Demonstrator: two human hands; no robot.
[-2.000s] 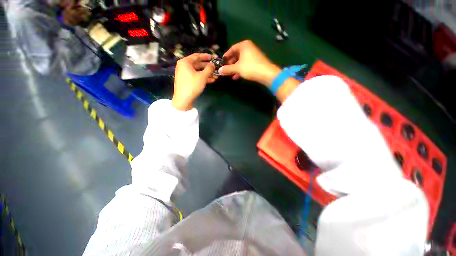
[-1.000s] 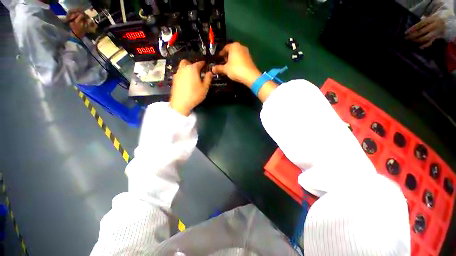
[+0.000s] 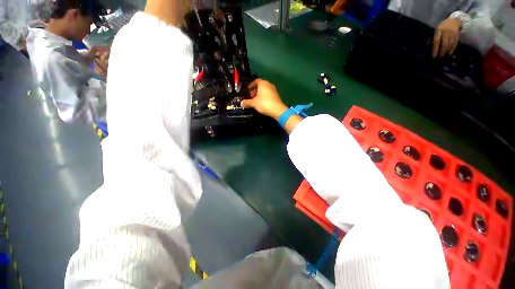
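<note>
The black test fixture (image 3: 223, 62) stands at the upper middle, with red-tipped parts and small metal nests. My right hand (image 3: 264, 99), with a blue wrist strap (image 3: 295, 114), is at the fixture's right front edge, its fingertips at a small nest. Whether it holds a part cannot be made out. My left hand (image 3: 169, 8) is blurred and cut off by the top edge, raised over the fixture's left side; its fingers are out of the picture. The red-orange tray (image 3: 389, 148) at the right holds several round black units (image 3: 403, 170).
Small black and silver parts (image 3: 326, 83) lie on the green mat (image 3: 293, 163) behind the tray. A black object (image 3: 406, 62) stands at the upper right, with another person's hand (image 3: 447, 37) on it. A seated person (image 3: 59, 68) is at the upper left.
My left hand has gone up from the nests to the top edge, its sleeve now covering the fixture's left side and red digits. My right hand stays at the nests. The view has shifted.
</note>
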